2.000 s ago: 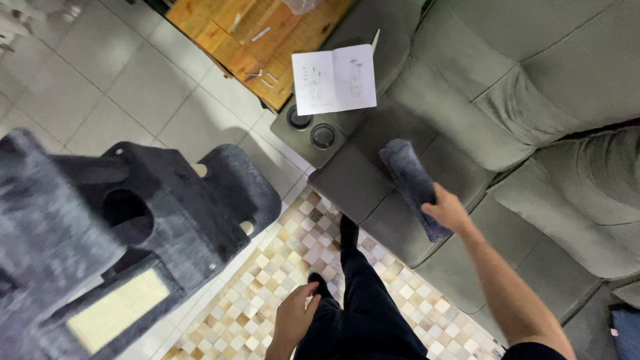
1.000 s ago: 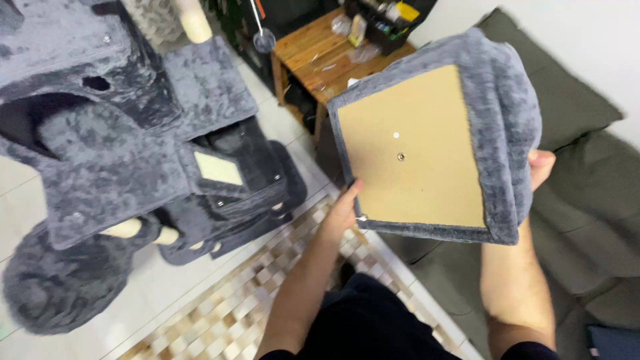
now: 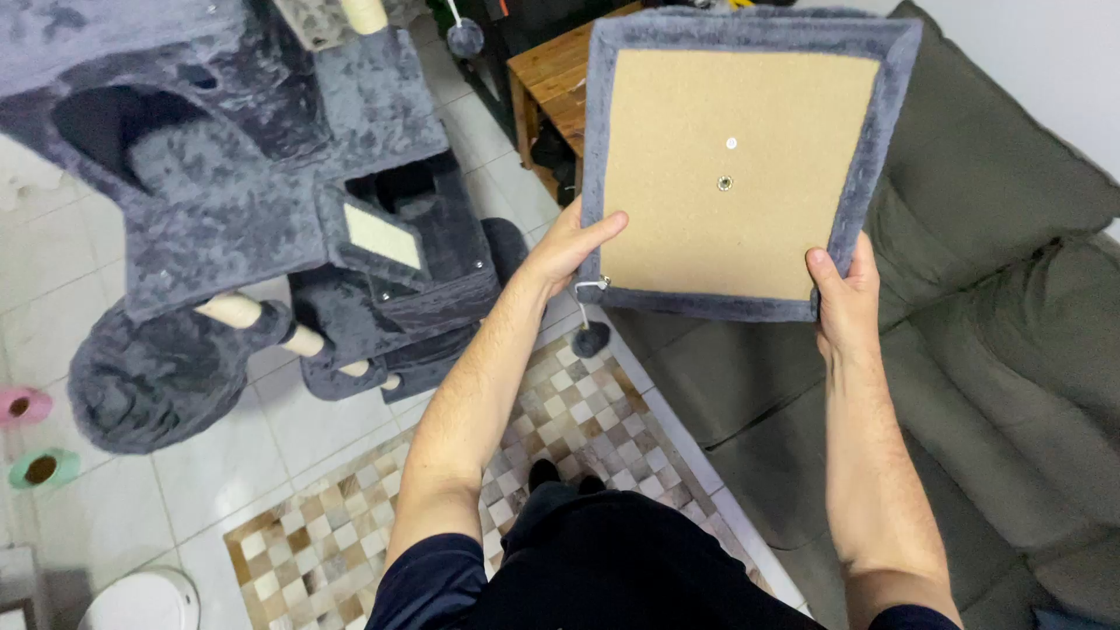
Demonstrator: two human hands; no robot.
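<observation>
Both my hands hold up a plush-edged cat tree platform [image 3: 665,236], its bare tan board side facing me, with a metal threaded insert [image 3: 724,183] near the middle and a white dot above it. My left hand [image 3: 569,249] grips the lower left edge, thumb on the board. At the lower right corner, my right hand [image 3: 844,284] has its thumb on the front and fingers behind. A grey pompom [image 3: 591,339] dangles on a cord from the lower left corner. The grey plush cat tree [image 3: 236,201] stands at the left, with a round basket bed [image 3: 157,376] low on it.
A grey sofa [image 3: 989,376] runs along the right. Behind the platform is a wooden table [image 3: 560,79], partly hidden. A patchwork rug [image 3: 350,516] lies on the tiled floor [image 3: 227,455] around my feet. Pink [image 3: 22,406] and green [image 3: 44,469] pet bowls sit at the far left.
Two seconds ago my right hand held a grey plush piece over the sofa and my left hand was low and free. Now both hands grip the platform, which has turned more upright since one second ago.
</observation>
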